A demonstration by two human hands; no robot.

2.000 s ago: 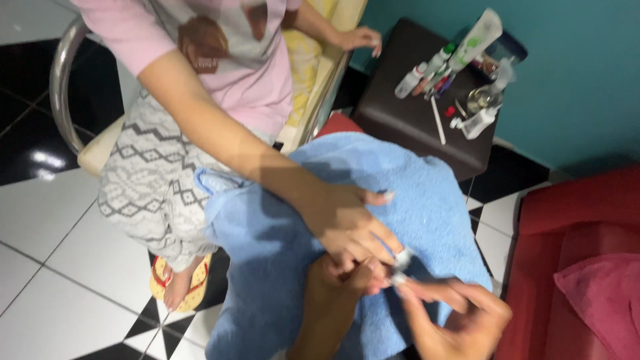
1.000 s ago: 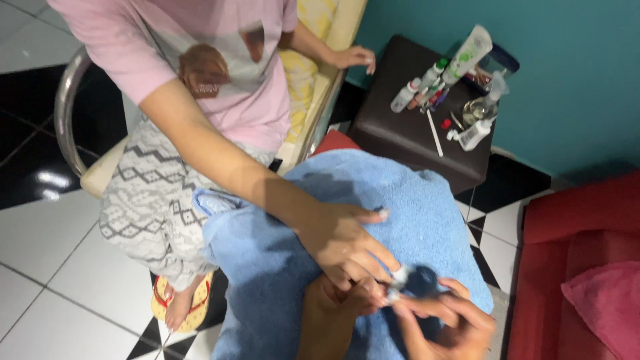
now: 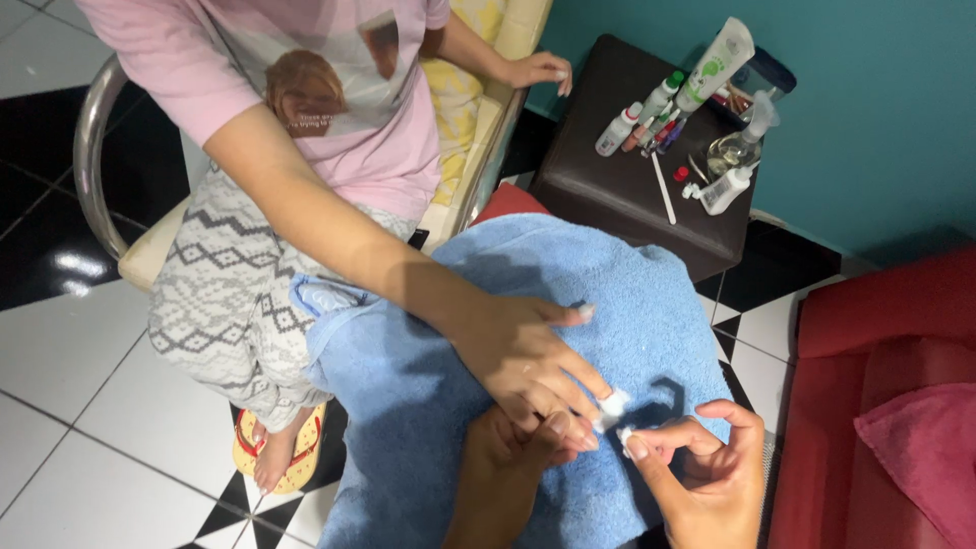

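Another person's hand (image 3: 526, 358) lies palm down over a light blue towel (image 3: 427, 396). Small white cotton pieces (image 3: 612, 404) cover the tips of two of its fingers. My left hand (image 3: 507, 465) grips one of that person's fingers from below, its thumb on top. To the right of the fingertips, my right hand (image 3: 698, 465) pinches a small cotton tuft (image 3: 627, 441) between thumb and index finger, with its other fingers raised. The tuft is apart from the other person's fingers.
A dark stool (image 3: 610, 198) at upper right bears several bottles, a white tube (image 3: 717, 65), a nail file (image 3: 663, 188), a pump bottle (image 3: 736, 145) and a small white tube (image 3: 726, 191). A red sofa (image 3: 831, 396) stands at right; the seated person's sandalled foot (image 3: 278, 457) is lower left.
My right hand has drawn away from the held finger and now shows the cotton tuft apart from it. My left hand has stayed at the other person's fingers.
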